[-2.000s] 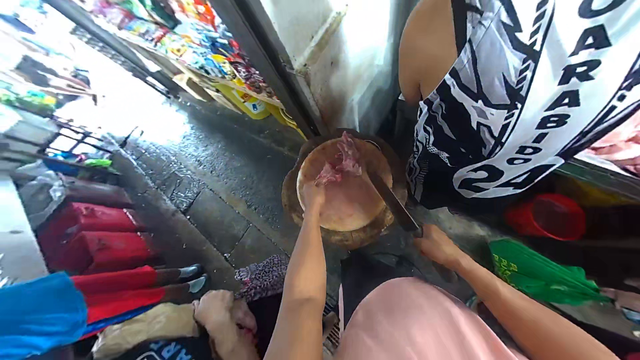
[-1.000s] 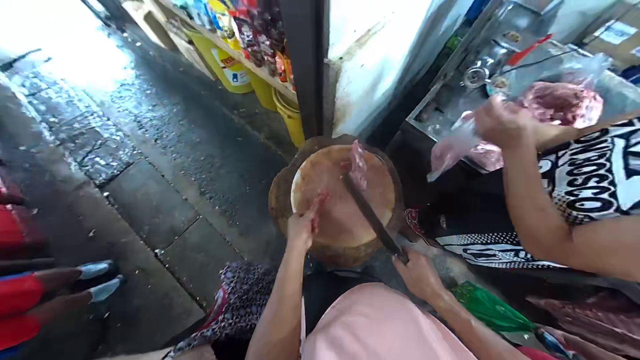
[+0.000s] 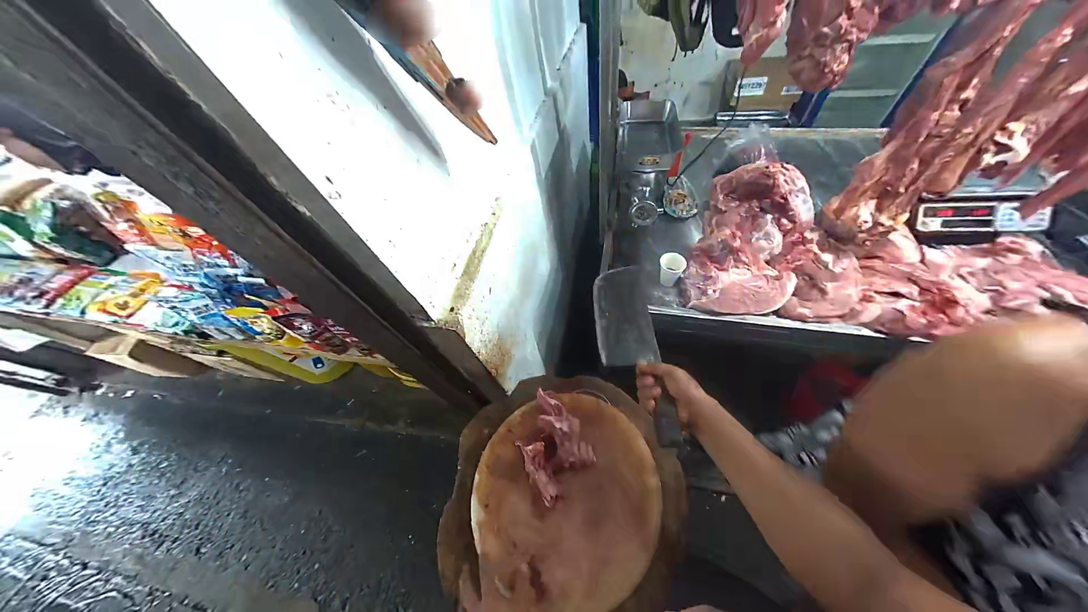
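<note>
My right hand [image 3: 671, 395] grips the handle of a broad meat cleaver [image 3: 625, 316], raised with its blade upward beyond the right edge of the round chopping block [image 3: 625, 510]. Pieces of raw meat [image 3: 557, 446] lie on the far half of the block, apart from the blade. At the bottom edge of the view, my left hand [image 3: 470, 591] shows only in part, by the block's lower left; its fingers and anything in them cannot be made out. A small dark red scrap [image 3: 537, 582] is on the block near it.
A person's arm [image 3: 969, 416] is close on the right. Behind, a metal counter [image 3: 646, 246] holds heaped raw meat [image 3: 756, 238], a white cup [image 3: 671, 268], a meat grinder [image 3: 643, 208] and a digital scale [image 3: 977, 217]. A white wall [image 3: 408, 204] and dark post [image 3: 280, 246] stand beyond the block.
The cleaver, whose blade was over the block, is now lifted off to its right. My left hand has drawn back toward me. The view has swung up toward the meat counter.
</note>
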